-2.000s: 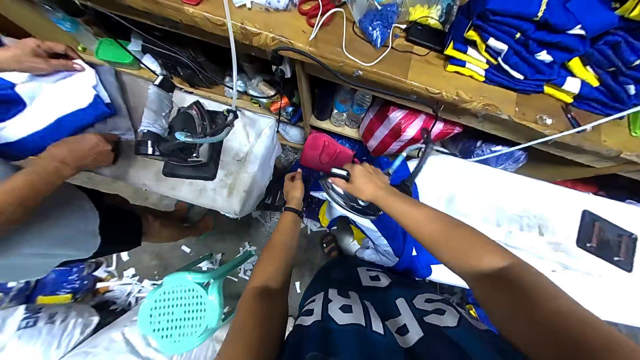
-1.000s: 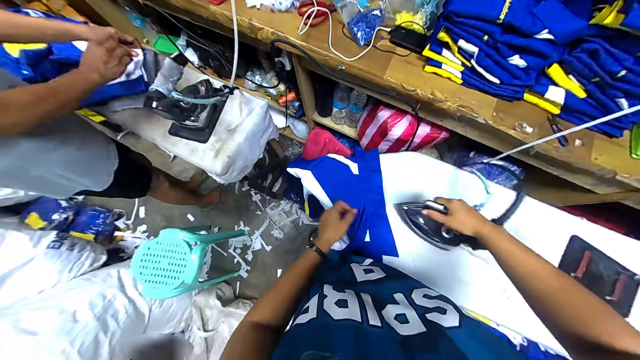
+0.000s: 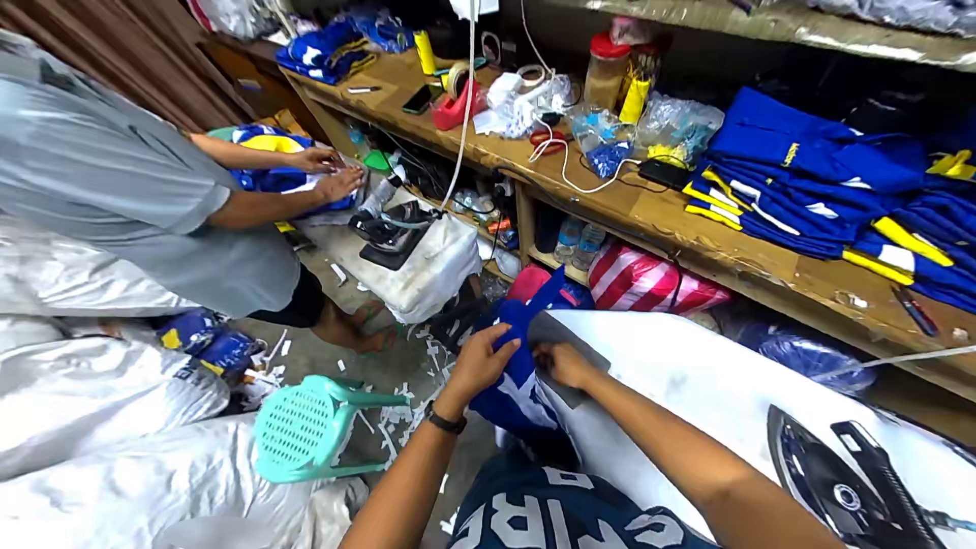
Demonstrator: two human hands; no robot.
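A blue and white garment (image 3: 509,393) hangs at the narrow left end of the white ironing board (image 3: 671,366). My left hand (image 3: 482,364) is on its blue cloth; whether the fingers grip it is unclear. My right hand (image 3: 563,364) has curled fingers at the edge of a grey sheet (image 3: 576,343) lying on the board's end, beside the blue cloth; its fingertips are partly hidden. The black electric iron (image 3: 842,480) rests on the board at the lower right, away from both hands.
A wooden workbench (image 3: 610,194) bears folded blue garments (image 3: 808,175). A co-worker at the left handles blue and white cloth by a second ironing surface (image 3: 438,263) with another iron (image 3: 396,229). A green plastic stool (image 3: 297,431), white sacks (image 3: 114,381) and paper scraps cover the floor.
My right hand has let go of the iron and moved left to the grey sheet. The blue garment, spread on the board before, now hangs off its end. The view has shifted.
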